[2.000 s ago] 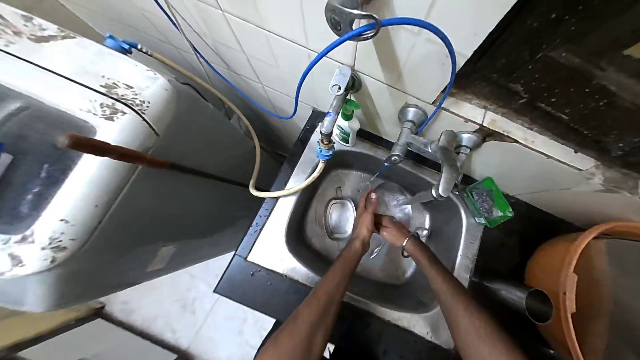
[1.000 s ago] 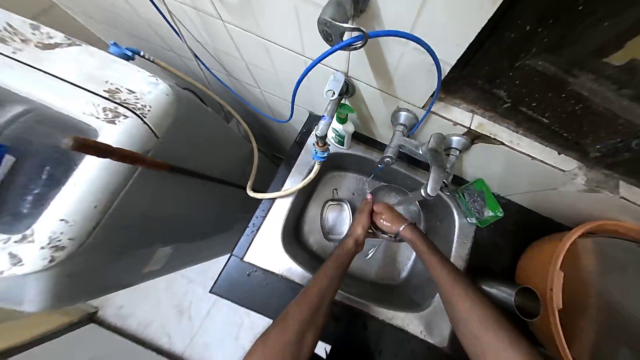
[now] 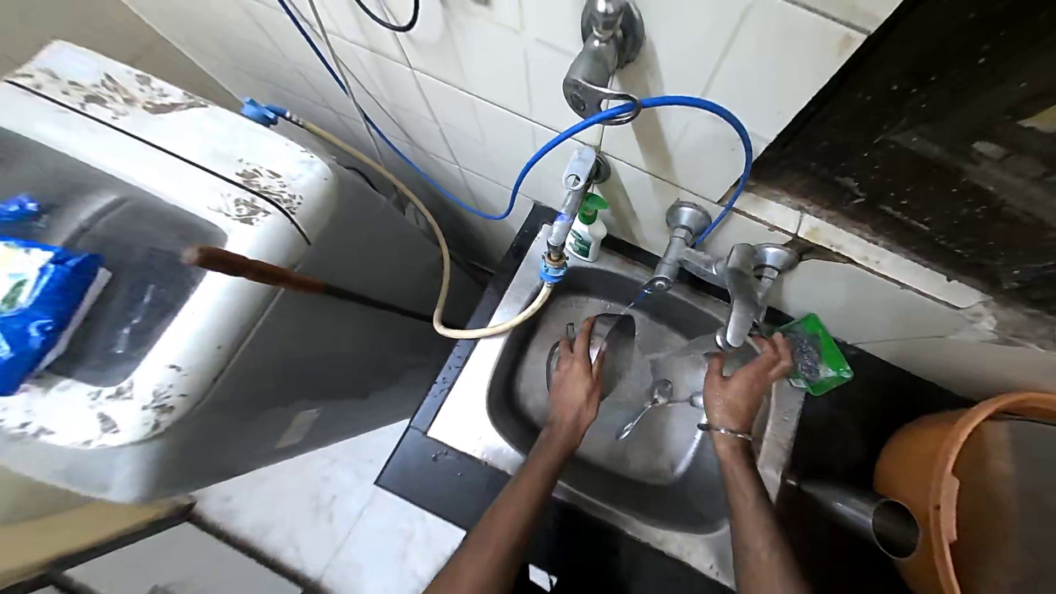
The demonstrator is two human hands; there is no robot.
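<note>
My left hand [image 3: 576,384] grips a metal bowl or plate [image 3: 617,351], tilted up inside the steel sink [image 3: 528,421]. With its fingers spread, my right hand [image 3: 738,392] is at the sink's right side, just below the tap spout [image 3: 734,322] and beside the green soap dish [image 3: 825,359], which holds a scrubber; whether the fingertips touch the dish cannot be told. Two spoons [image 3: 660,392] lie on the sink floor between the hands. Part of another metal dish shows behind my left hand. Thin water runs from the blue hose end near the left tap.
A green-and-white pump bottle [image 3: 587,231] stands behind the sink. The beige hose [image 3: 441,272] loops over the sink's left edge. A washing machine [image 3: 313,181] stands at left, with a brown-handled rod [image 3: 256,268] beside it. At right are a steel tumbler [image 3: 895,528] and an orange bucket [image 3: 949,478].
My hands, together over the sink before, are apart now. My right hand has moved right, toward the green dish, while my left hand holds the metal dish up on its edge.
</note>
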